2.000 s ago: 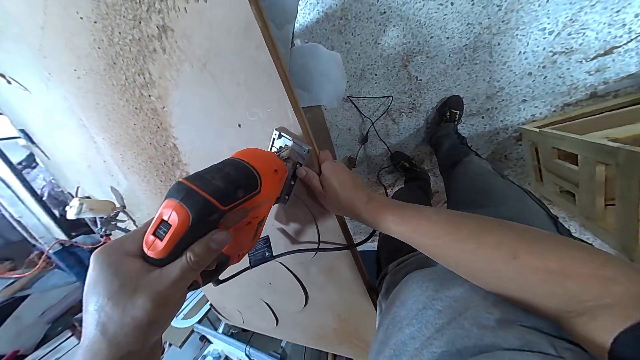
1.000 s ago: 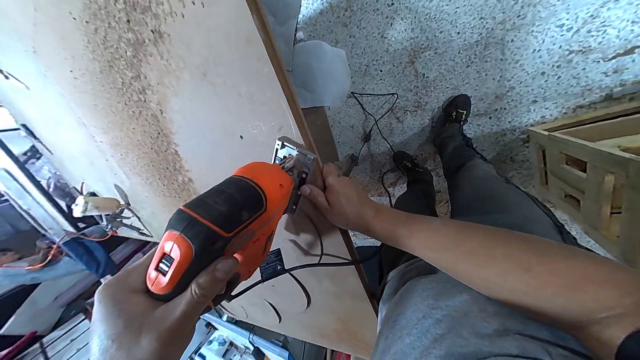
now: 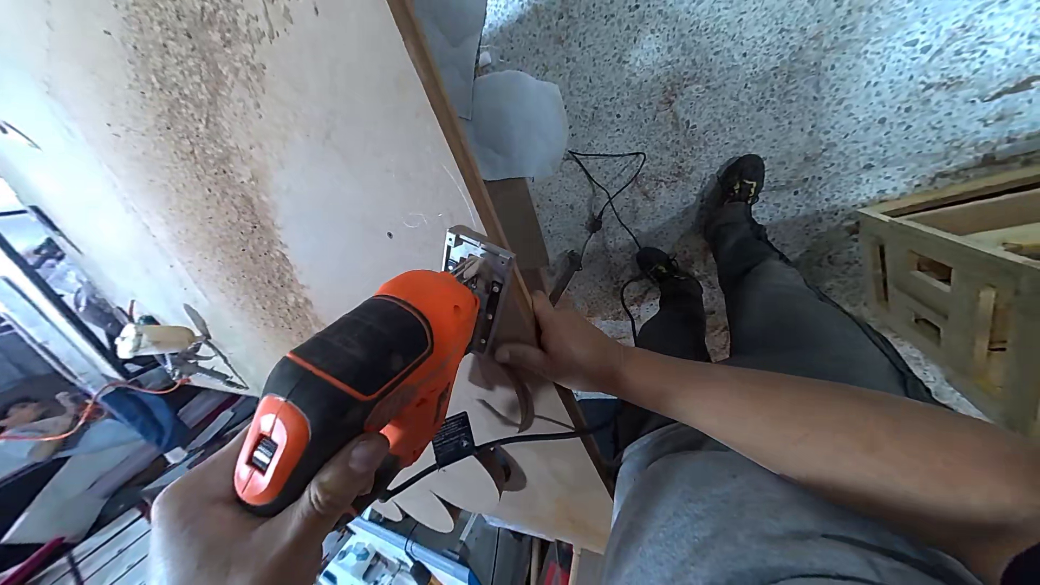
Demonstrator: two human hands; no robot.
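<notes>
An orange and black jigsaw (image 3: 366, 366) lies across the middle of the view, its metal base plate (image 3: 487, 284) near the edge of a thin wooden panel (image 3: 349, 146). My left hand (image 3: 252, 504) is wrapped around the jigsaw's handle, thumb on the near side. Just beyond the base plate, my right hand (image 3: 569, 345) grips the panel's edge, thumb on top and fingers underneath. Curved cutouts (image 3: 479, 483) show in the panel below the tool. The jigsaw's black cord (image 3: 528, 437) crosses the panel. The blade is hidden.
A cable (image 3: 605, 195) lies on the speckled floor near my shoes (image 3: 741, 179). A wooden crate-like frame (image 3: 946, 284) stands at the right. White sheet material (image 3: 518, 122) shows beside the panel. A spray gun (image 3: 162, 340) and clutter are at the left.
Across these frames both hands keep their holds on the jigsaw and the panel's edge. The jigsaw's base plate is turned differently on the panel than two seconds ago.
</notes>
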